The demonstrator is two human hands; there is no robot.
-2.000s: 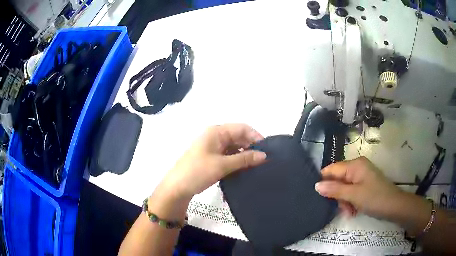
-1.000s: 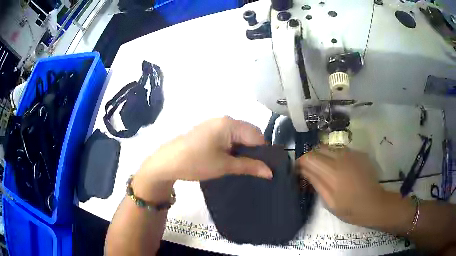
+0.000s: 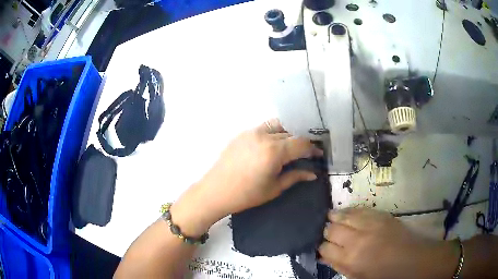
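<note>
A dark grey rounded fabric panel [image 3: 278, 226] lies on the table left of the sewing machine's needle area. A black zipper band [image 3: 307, 266] shows under its near right edge and hangs toward the table's front. My left hand [image 3: 267, 163] holds the panel's far part, fingertips close to the presser foot area. My right hand [image 3: 363, 245] grips the panel's right edge with the band. The needle and presser foot are mostly hidden behind the machine head [image 3: 339, 103].
A blue bin [image 3: 71, 136] heaped with black bands stands at the left. Black zipper bands [image 3: 139, 117] and a stack of dark panels [image 3: 94, 188] lie on the white table. Black snips [image 3: 462, 196] lie right of the needle. Cream tension knobs [image 3: 402, 119] are on the machine.
The panel has moved in to the machine's needle area and lies flatter, its edge lined up beside the foot. My right hand has moved down along its right edge. The camera view has shifted.
</note>
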